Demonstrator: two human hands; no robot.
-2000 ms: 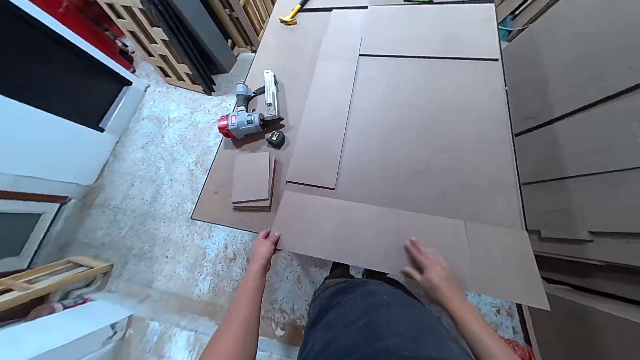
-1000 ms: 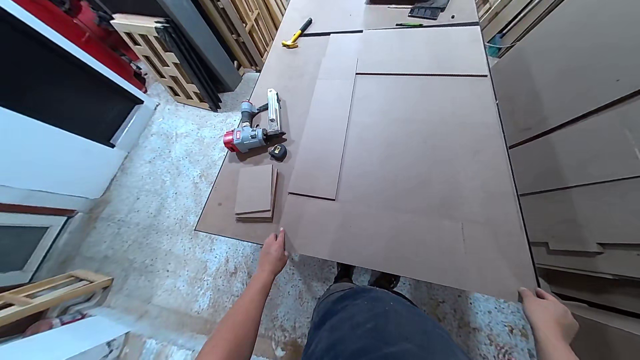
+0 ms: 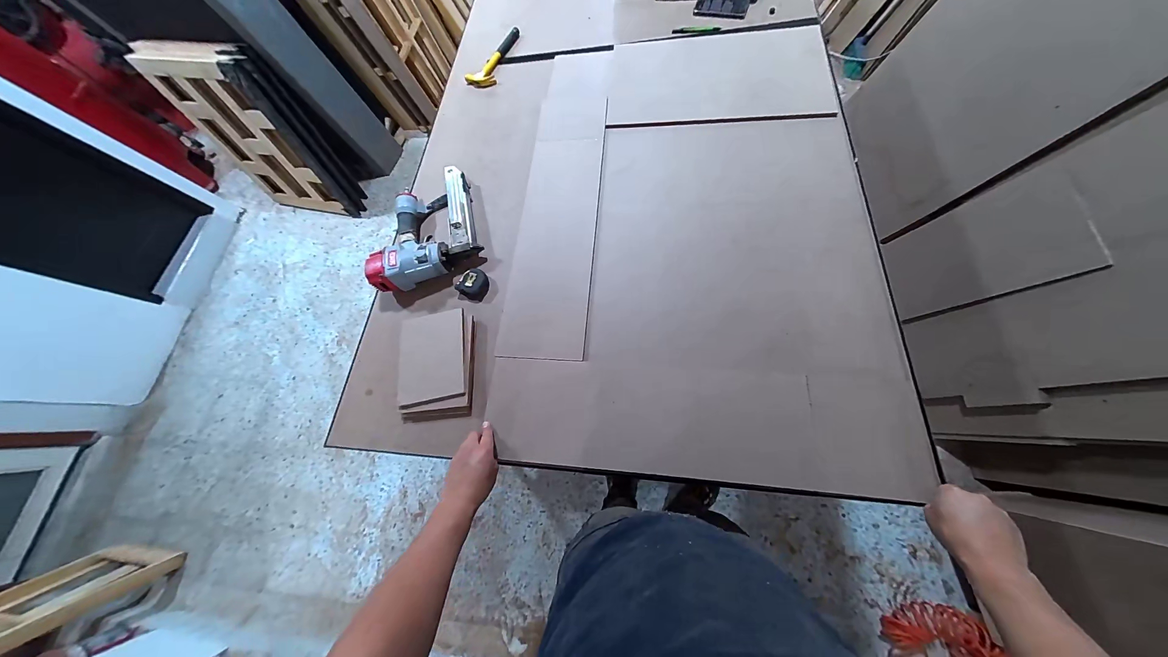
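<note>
My left hand (image 3: 473,467) grips the near edge of a brown fibreboard strip (image 3: 693,420), its thumb on top. My right hand (image 3: 976,529) is closed around the strip's near right corner, fingers partly hidden. The strip lies along the near edge of a large fibreboard sheet (image 3: 730,246). A long board strip (image 3: 552,237) runs away from me, its near end against the near strip. Across the far part lies another board piece (image 3: 721,78). Left of these are a stack of small board pieces (image 3: 432,358), a tape measure (image 3: 473,284) and a pneumatic nailer (image 3: 420,251).
A yellow claw hammer (image 3: 493,60) and a green pencil or marker (image 3: 696,30) lie at the far end. Board sheets (image 3: 1022,274) stand at the right. A coiled orange hose (image 3: 940,630) is low at the right. Wooden frames (image 3: 265,146) stand at the left.
My right hand has moved right, from the top of the near strip to its corner. The near strip, angled and overhanging earlier, now lies along the sheet's near edge.
</note>
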